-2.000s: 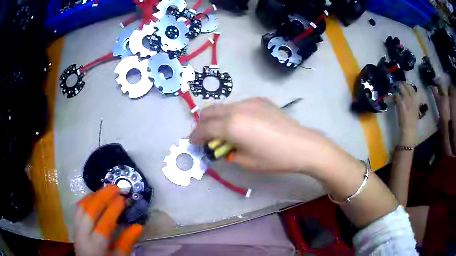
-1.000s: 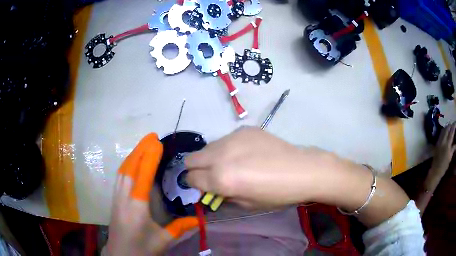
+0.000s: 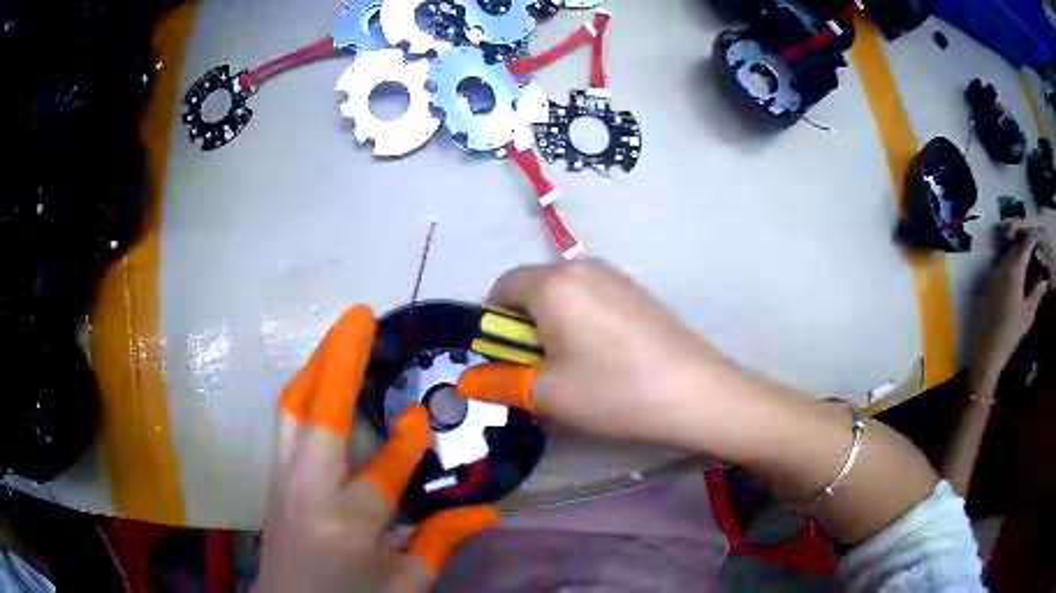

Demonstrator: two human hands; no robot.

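Observation:
A black rounded housing (image 3: 400, 336) stands at the bench's near edge, its opening facing up. A silver ring board (image 3: 473, 438) lies inside it, with a short red lead and white plug (image 3: 441, 482) at the near side. A thin dark wire (image 3: 424, 264) sticks out of the housing's far side. My left hand (image 3: 347, 463), in orange finger cots, holds the housing from the left, one finger at the ring's edge. My right hand (image 3: 579, 348) holds a screwdriver by its yellow-and-black handle (image 3: 507, 334); its orange-covered finger touches the ring board. The screwdriver's shaft is hidden.
Ring boards (image 3: 388, 102) with red leads lie piled at the far middle. Housings with boards (image 3: 776, 72) stand far right. A dark pile (image 3: 70, 232) fills the left. Another person's hand (image 3: 1010, 304) is at the right edge. Yellow-orange tape strips (image 3: 127, 348) cross the bench.
The ring board sits further round in the housing, and its red lead has gone from hanging over the near edge to inside. The screwdriver handle has swung to the far side of my right fingers.

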